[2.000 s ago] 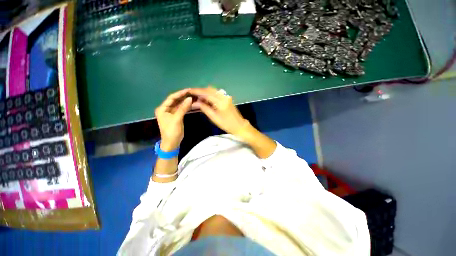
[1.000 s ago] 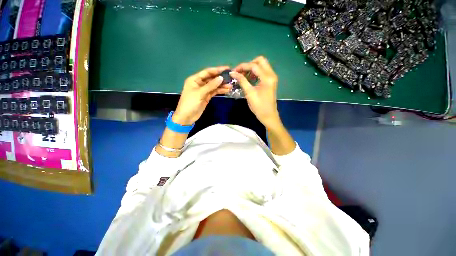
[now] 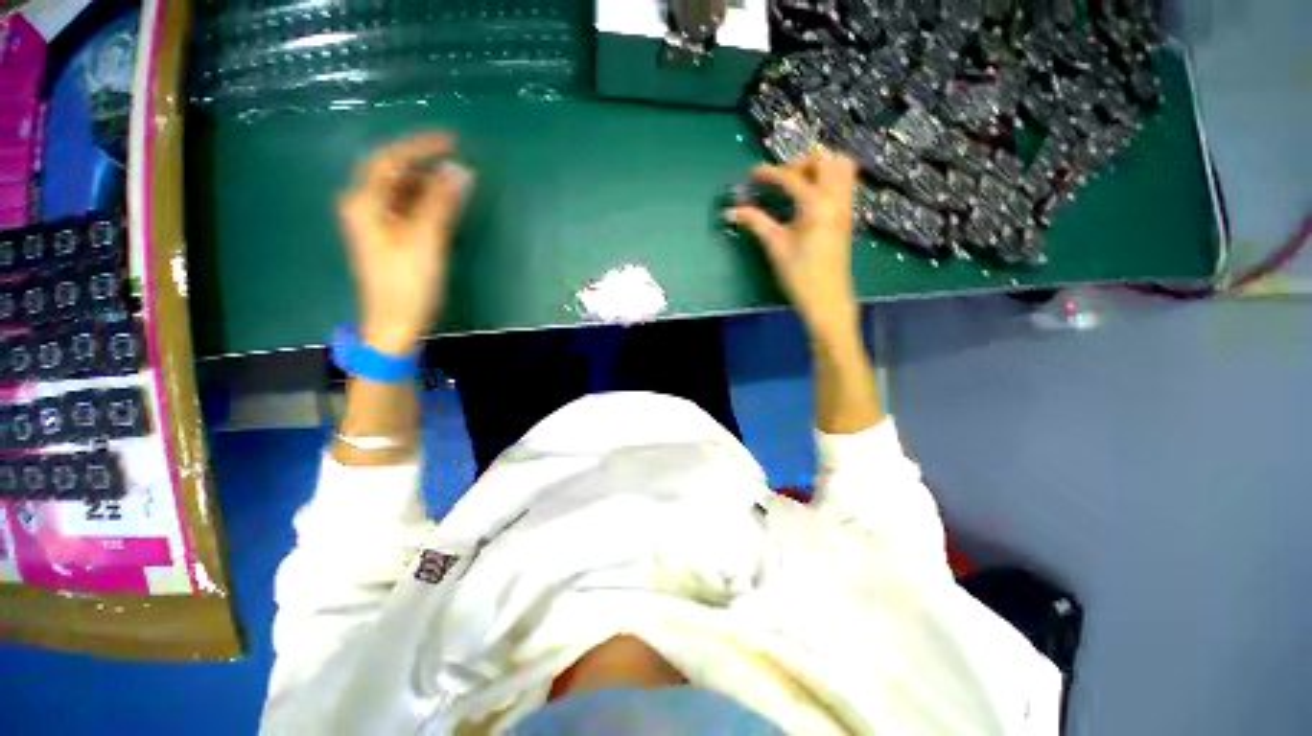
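Note:
My left hand [image 3: 403,216] is raised over the left part of the green bench and is blurred; its fingers are curled, and whether they hold anything cannot be told. My right hand [image 3: 814,216] is over the bench at the front left edge of the module heap, blurred, with thumb and finger around a small dark piece [image 3: 743,203]. A white crumpled patch [image 3: 623,293] lies at the bench's front edge between my hands. The pile of dark speckled modules [image 3: 964,108] spreads at the back right.
Printed cardboard [image 3: 180,431] at left bears strips of square circuit boards [image 3: 65,352]. Clear ridged trays [image 3: 389,58] lie at the back left. A white and green box [image 3: 676,72] with a metal part stands at the back, left of the heap. A small red light [image 3: 1069,308] shows beyond the bench's front edge.
My hands were together over the bench's front edge around a small dark piece and have moved apart, left and right. The white patch now shows on the bench between them. The view has shifted.

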